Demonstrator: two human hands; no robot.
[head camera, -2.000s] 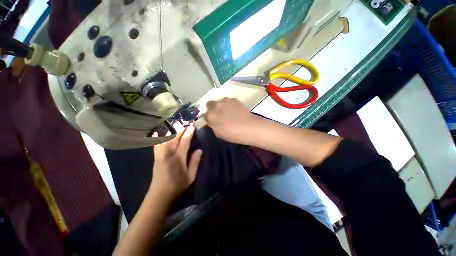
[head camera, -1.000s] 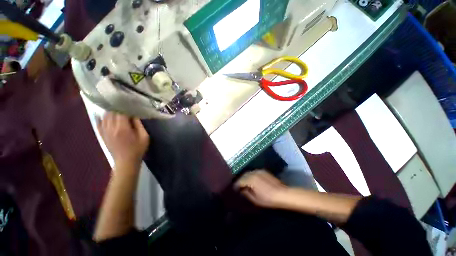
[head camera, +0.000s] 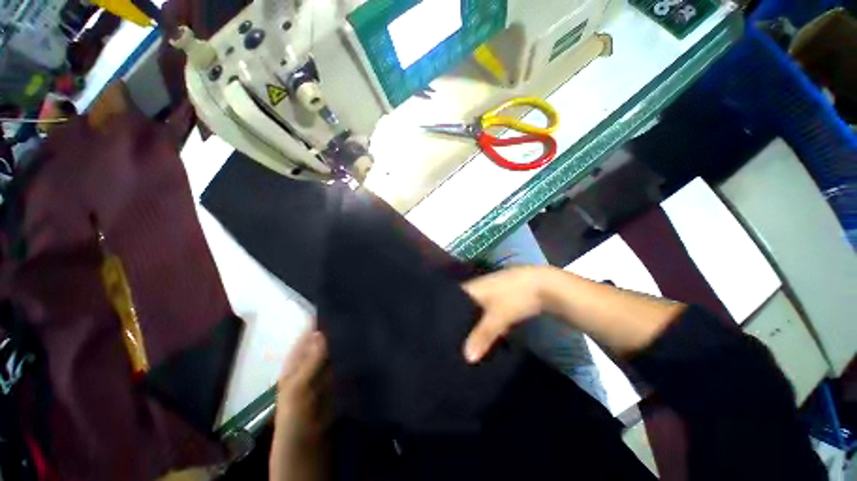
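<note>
A black fabric piece (head camera: 385,310) runs from under the presser foot (head camera: 344,177) down towards me, with a maroon edge showing along its right side. Part of it lies flat on the bed to the left of the foot. My right hand (head camera: 507,305) holds its right edge, thumb on top. My left hand (head camera: 303,376) is blurred at its left edge, fingers upward; its grip is unclear. The sewing machine head (head camera: 272,94) stands above the cloth.
Scissors (head camera: 517,133) lie on the machine bed, right of the needle. Maroon striped cloth (head camera: 141,235) with a yellow strip (head camera: 122,305) is heaped at left. White sheets (head camera: 722,249) and maroon pieces (head camera: 669,254) lie at right, beside a blue crate (head camera: 789,122). The table has a green edge (head camera: 564,178).
The black fabric now spreads left of the foot and towards me. My left hand has moved down from beside the machine head to the cloth's near left edge. My right hand has moved slightly up.
</note>
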